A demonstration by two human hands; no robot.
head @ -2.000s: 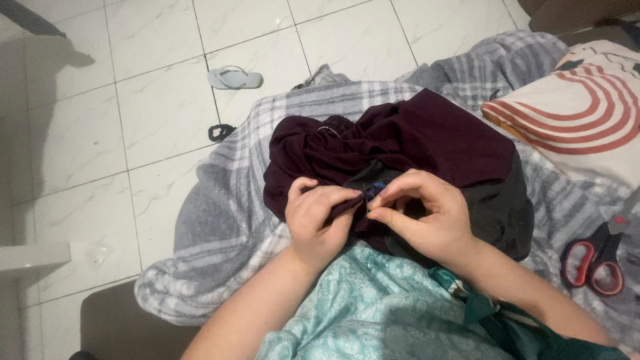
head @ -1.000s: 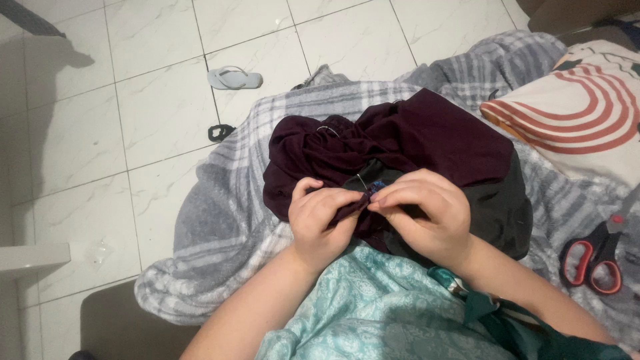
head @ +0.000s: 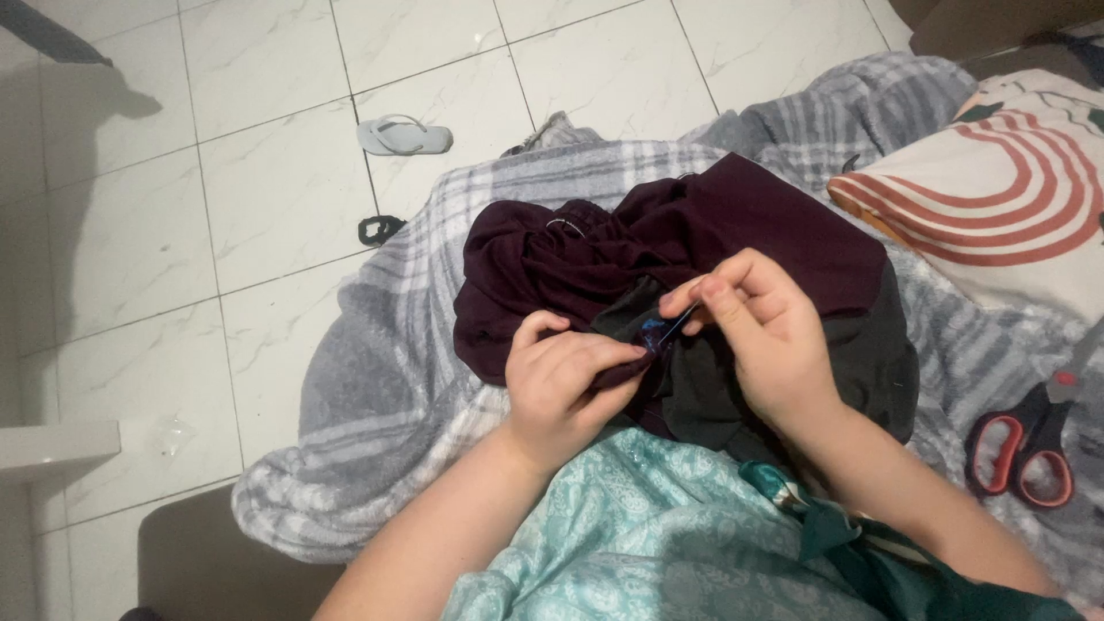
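Note:
A dark maroon garment (head: 768,224) with a dark grey part (head: 871,371) lies bunched over my lap. My left hand (head: 565,384) pinches a fold of the maroon fabric between thumb and fingers. Close on its right, my right hand (head: 759,328) holds a thin sewing needle (head: 681,323) between thumb and fingertips, slanting down toward the fold. Blue thread or stitching (head: 653,335) shows on the fabric beside my left fingertips. Whether the needle's tip is in the cloth is too small to tell.
A grey and white plaid blanket (head: 371,388) lies under the garment. Scissors with red and black handles (head: 1022,457) rest at the right, below a cushion with red arcs (head: 1035,276). On the tiled floor are a grey flip-flop (head: 405,136) and a black hair tie (head: 379,229).
My right hand has moved up and away from my left fingertips, and the needle now shows between them. My left hand still pinches the fold.

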